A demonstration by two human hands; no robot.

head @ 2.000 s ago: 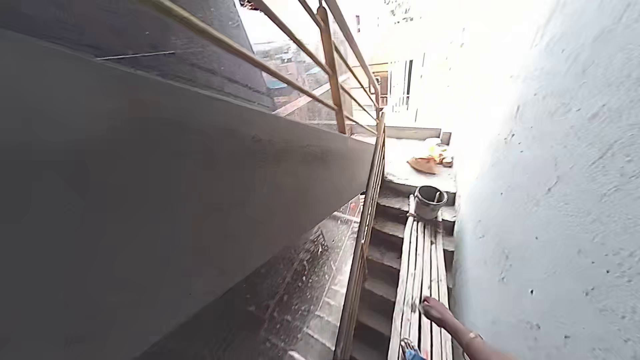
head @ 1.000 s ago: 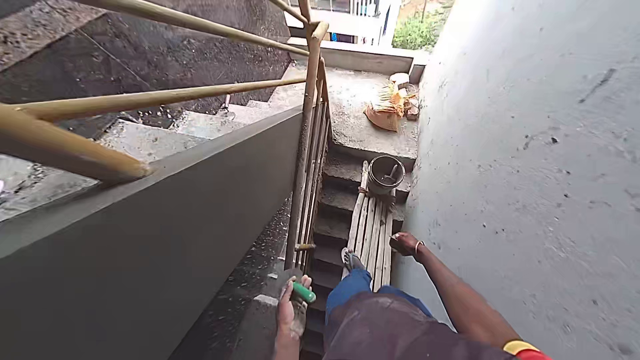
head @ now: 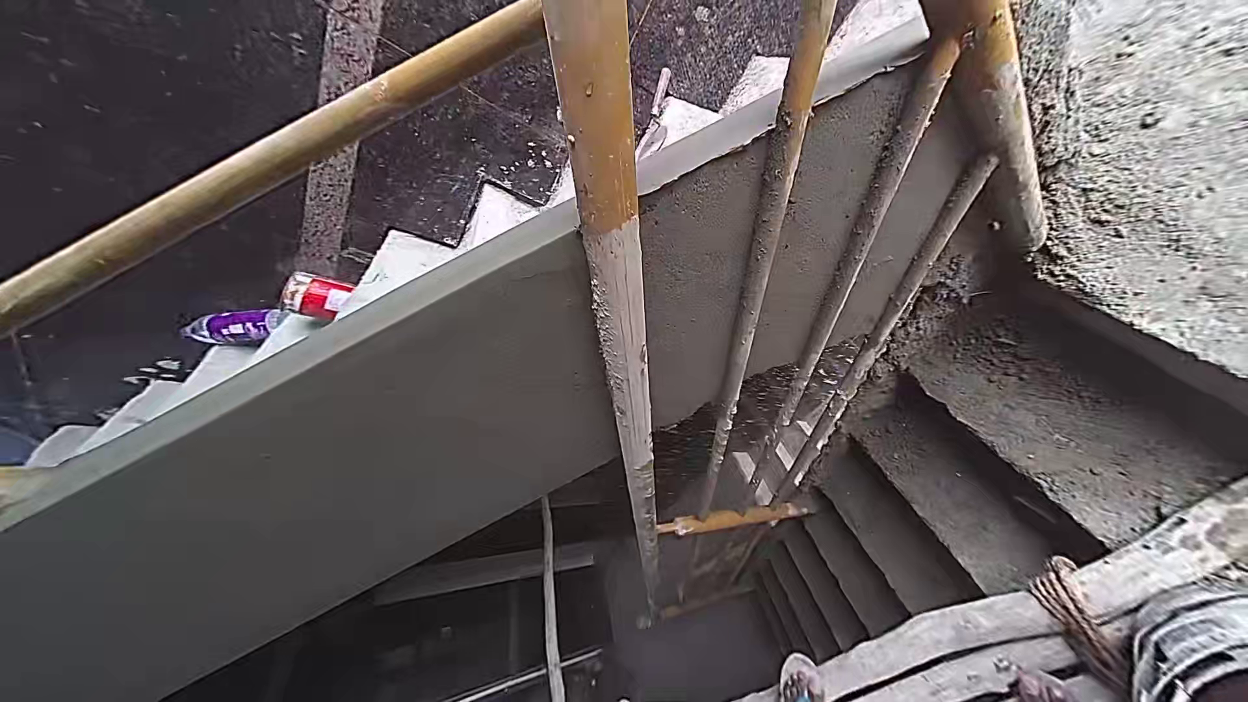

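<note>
At the bottom edge, a small pale rounded shape with a bit of teal [head: 801,677] may be a fingertip of my left hand; too little shows to tell what it holds. My right hand is not clearly visible. Rough wooden poles [head: 926,639], bound with brown rope [head: 1077,609], lie at the lower right over the stairs. A grey striped item [head: 1194,634], perhaps footwear, rests on them. Yellow-brown railing pipes [head: 600,127], partly coated with grey cement, stand in front of the view.
A plastered sloping stair wall [head: 390,409] crosses the left. Beyond it, a purple-labelled bottle [head: 234,327] and a red-labelled container [head: 317,295] lie by pale steps [head: 400,258]. Rough concrete steps [head: 936,487] descend at right below a landing [head: 1150,175]. A deep stairwell gap opens below the railing.
The view has swung sharply toward the railing and stairwell. The bucket and my right hand, visible a second ago, are out of sight. My left hand then held a green object.
</note>
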